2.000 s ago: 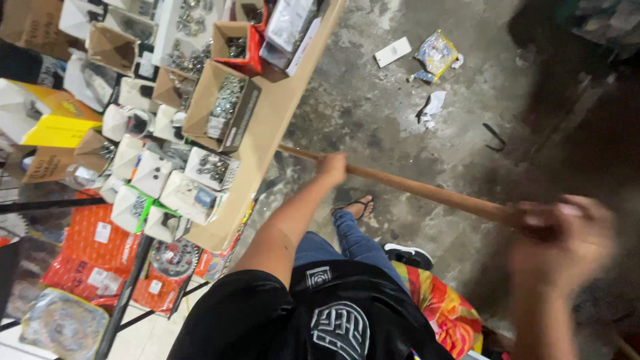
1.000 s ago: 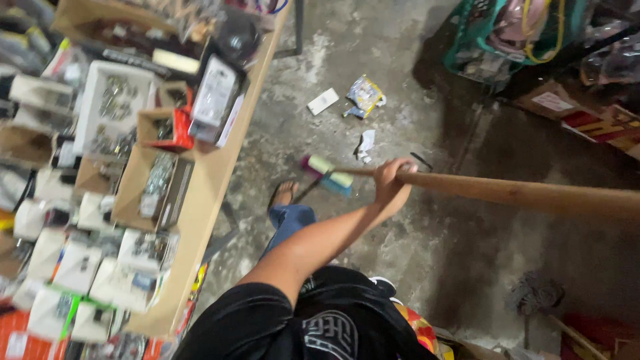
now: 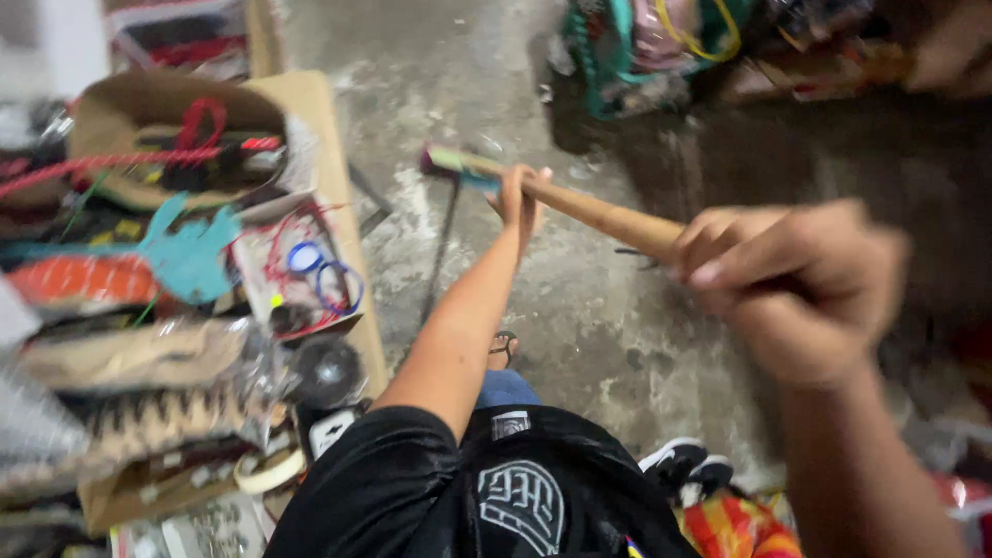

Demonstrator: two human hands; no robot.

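A broom's wooden handle [image 3: 604, 215] slants across the view from upper middle to the right. My left hand [image 3: 521, 200] grips it low, close to the broom head [image 3: 457, 163], which shows purple, pale green and blue parts over the concrete floor. My right hand [image 3: 790, 287], blurred and near the camera, is closed around the upper end of the handle. The bristle tips are partly hidden behind my left hand and too blurred to make out.
At the left stands a table [image 3: 341, 170] loaded with boxes, cords, a tape roll [image 3: 270, 471] and bagged goods. A teal basket [image 3: 593, 70] with items is at the upper right. Black shoes [image 3: 686, 465] and a red-yellow cloth or bag [image 3: 736, 527] lie at the lower right.
The view has shifted along the table. My right hand, out of sight one second ago, is back in view on the handle. My left hand has kept its hold on it.
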